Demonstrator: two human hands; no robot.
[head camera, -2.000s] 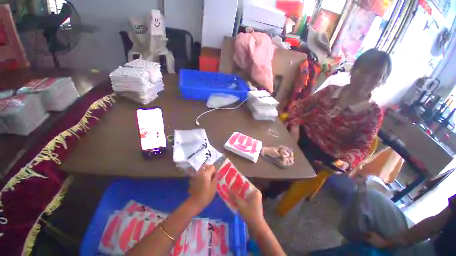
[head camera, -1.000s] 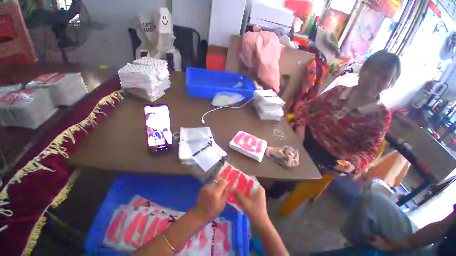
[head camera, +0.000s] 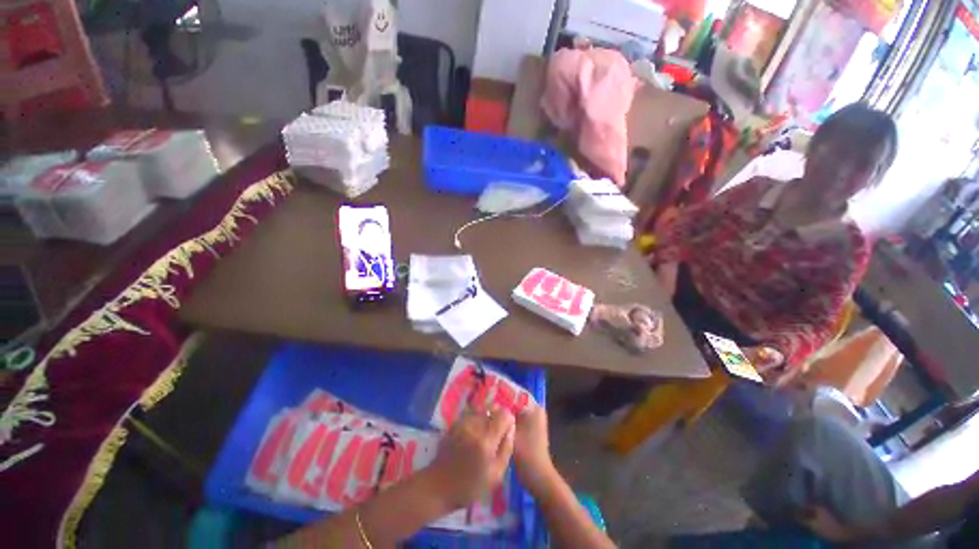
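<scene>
A red-and-white card in a clear printed bag (head camera: 469, 388) is held over the right part of the near blue tray (head camera: 281, 375). My left hand (head camera: 472, 448) grips its lower edge. My right hand (head camera: 528, 438) grips its right side, close beside the left. The fingertips partly hide each other. Several finished packs (head camera: 333, 456) overlap in the tray. Whitish bags with black print (head camera: 442, 295) lie on the table's near part. The card stack with a red top (head camera: 554, 298) lies right of them.
A smartphone (head camera: 366, 255) stands left of the bags. Rubber bands (head camera: 633, 325) lie at the right table edge. White stacks (head camera: 336, 148) and the far blue tray (head camera: 494, 162) are behind. A seated person (head camera: 762, 236) is at right, holding a phone.
The card, earlier partly outside the bag, now shows with the bag's black print over it. Both hands have moved closer together and lower, over the tray. The view has shifted slightly.
</scene>
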